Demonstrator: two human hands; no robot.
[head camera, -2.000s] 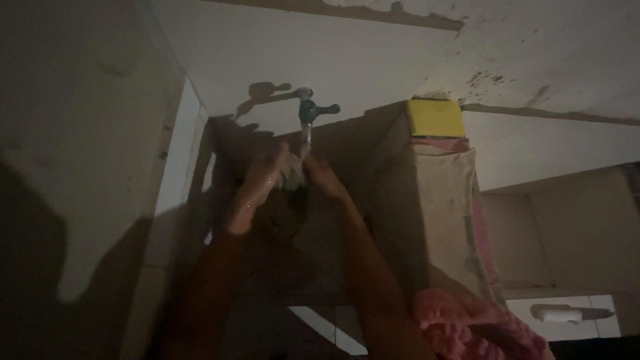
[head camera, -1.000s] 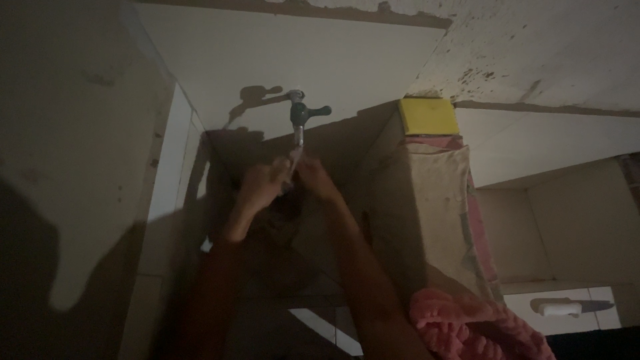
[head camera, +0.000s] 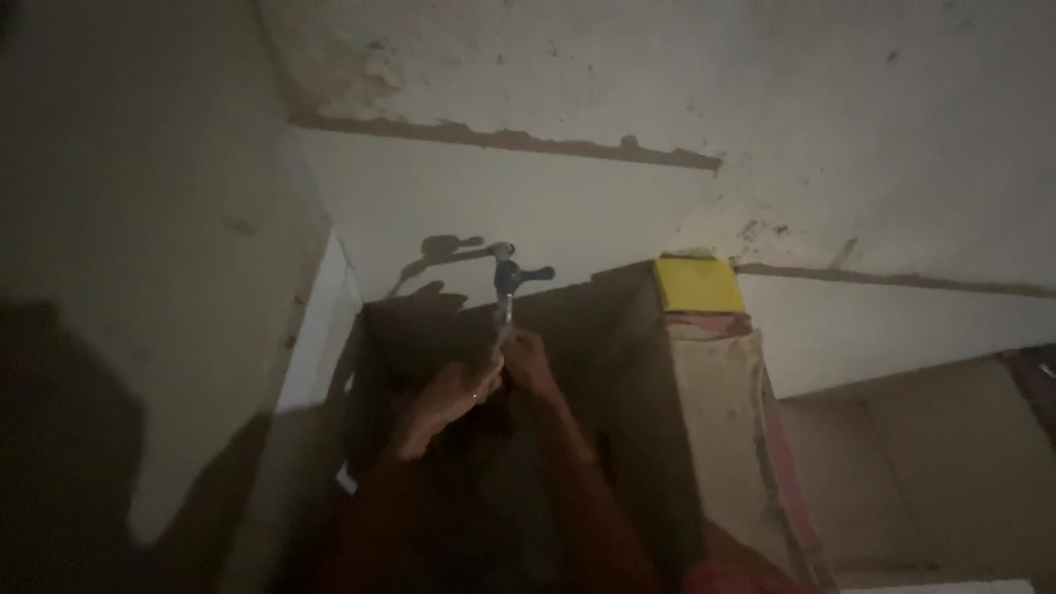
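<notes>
A water tap (head camera: 508, 276) with a dark lever handle sticks out from the pale wall at the centre. Just below its spout are both of my hands, close together, with what looks like running water between them. My left hand (head camera: 466, 386) is on the left with its fingers bent, and my right hand (head camera: 526, 360) is on the right, its fingertips curled near the stream. The view is dim and blurred, so I cannot tell whether either hand holds anything.
A yellow block (head camera: 700, 285) tops a narrow partition at the right, with a beige cloth (head camera: 718, 396) draped below it. Pink cloth (head camera: 792, 470) hangs along its side. Farther right is a recessed shelf space (head camera: 891, 470). A wall (head camera: 190, 206) rises at the left.
Two seconds ago my hands were a little more spread under the spout; they are now closer together with fingers bent. The view has tilted upward, showing more wall.
</notes>
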